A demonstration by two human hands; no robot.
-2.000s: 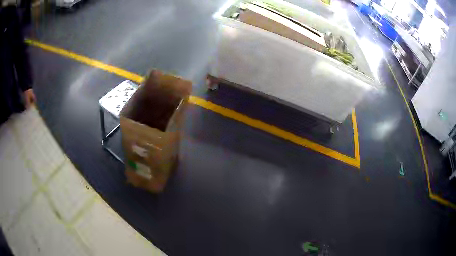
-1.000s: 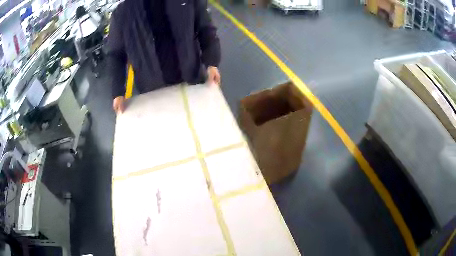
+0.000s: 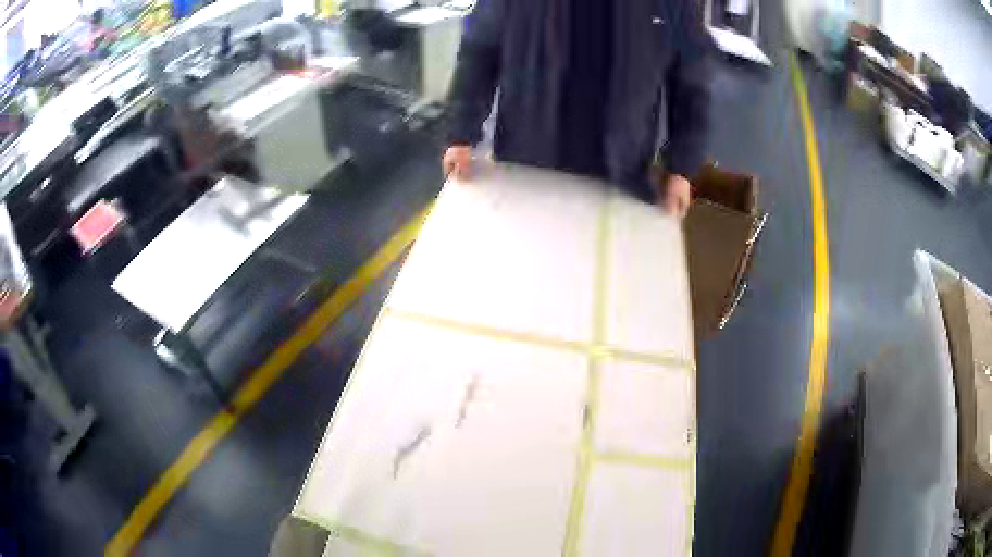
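Note:
A large pale board crossed by yellow tape lines stretches from the bottom edge to the upper middle of the head view. It has a few dark marks on its left half. A person in dark clothes holds its far end with both hands, one at each corner. The board's near end is cut off by the bottom edge. Neither of my hands can be seen.
A brown open carton stands behind the board's right side. A large white tub cart is at the right edge. A white table and more worktables are at the left. Yellow lines run along the dark floor on both sides.
The view has swung left, so the board, person and carton now appear farther right. The carton is now partly hidden behind the person and board. More worktables show at the left.

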